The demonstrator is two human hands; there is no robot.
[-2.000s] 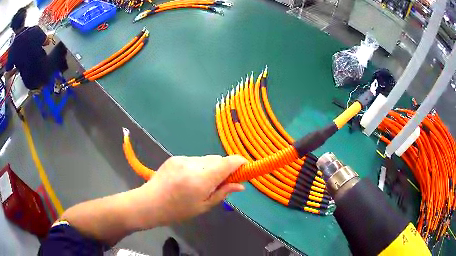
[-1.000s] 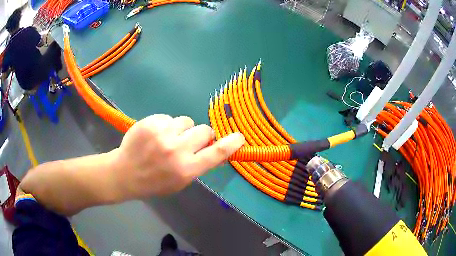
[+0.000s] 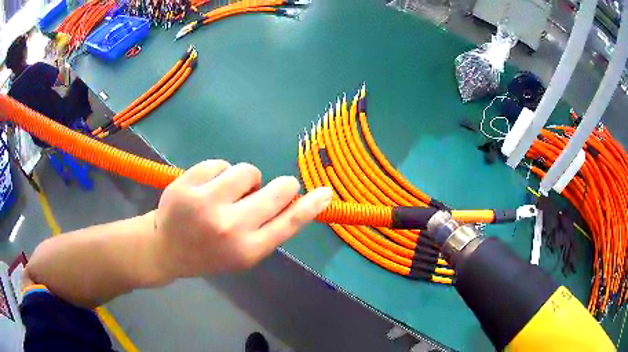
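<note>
My left hand grips the ribbed orange conduit of a high-voltage cable assembly, held above the bench. Its left part runs out at the left edge. Its right end has a black heat-shrink sleeve, a smooth orange stretch, a shorter black sleeve and a silver cable lug. The yellow and black heat gun comes in from the lower right, its metal nozzle at the black sleeve; whether they touch cannot be told. My right hand is out of the picture. A curved row of cable assemblies lies beneath.
Green bench mat; cable heap beside white posts at right; clear plastic bag behind. Three cables lie at the left edge near a seated person. Blue crate at far left.
The held cable has turned from slanting up rightward to sloping slightly down, and its left end has swung up and out of the picture. The nozzle is now at the black sleeve.
</note>
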